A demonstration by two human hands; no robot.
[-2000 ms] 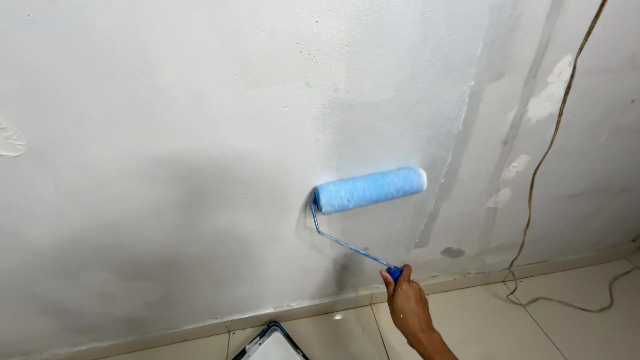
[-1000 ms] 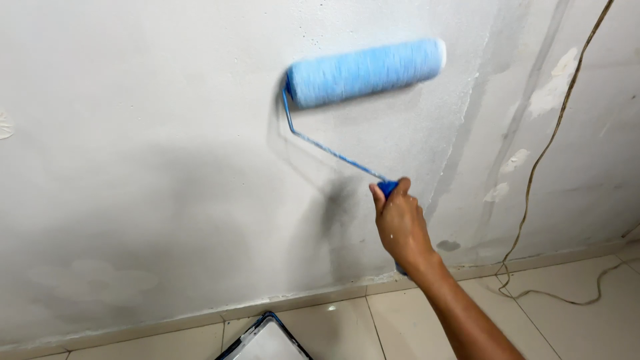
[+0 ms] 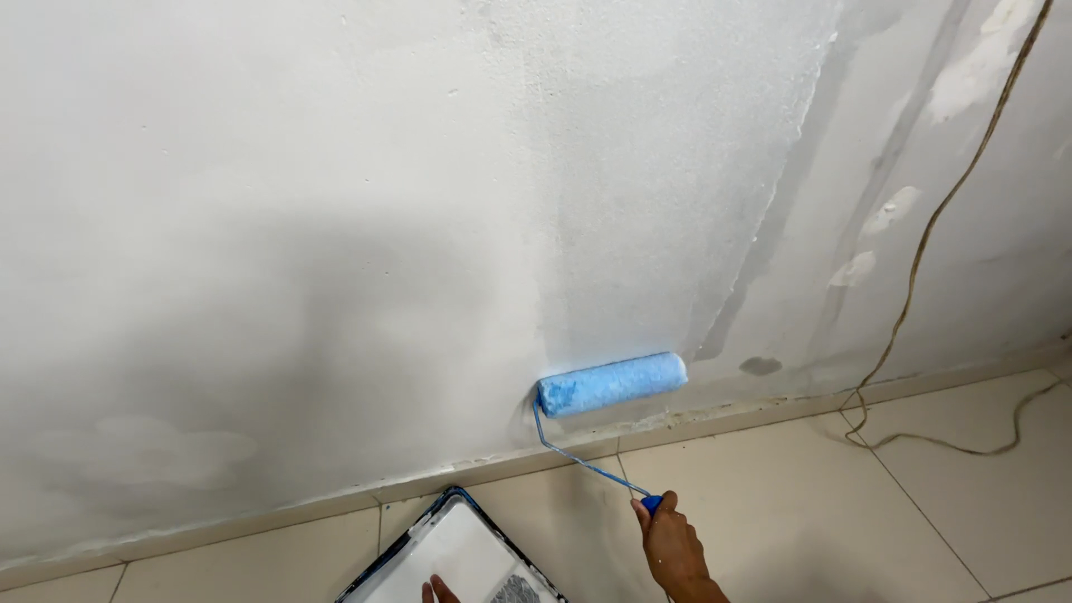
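My right hand (image 3: 673, 540) grips the blue handle of a paint roller (image 3: 613, 386), low at right of centre. The blue roller sleeve lies against the lower part of the grey-white wall (image 3: 402, 209), just above the baseboard, its wire frame bending down to the handle. Only the fingertips of my left hand (image 3: 439, 590) show at the bottom edge, over a paint tray (image 3: 502, 536) with white paint. Whether they touch or hold the tray cannot be told.
A thin brown cable (image 3: 919, 243) hangs down the wall at right and curls onto the beige floor tiles (image 3: 904, 494). A baseboard (image 3: 729, 422) runs along the foot of the wall. Pale filler patches (image 3: 893, 209) and a ragged paint edge mark the right side.
The roller has come down the wall from its higher place one second ago, with my right hand lower too. Fingertips of my left hand now show by the tray.
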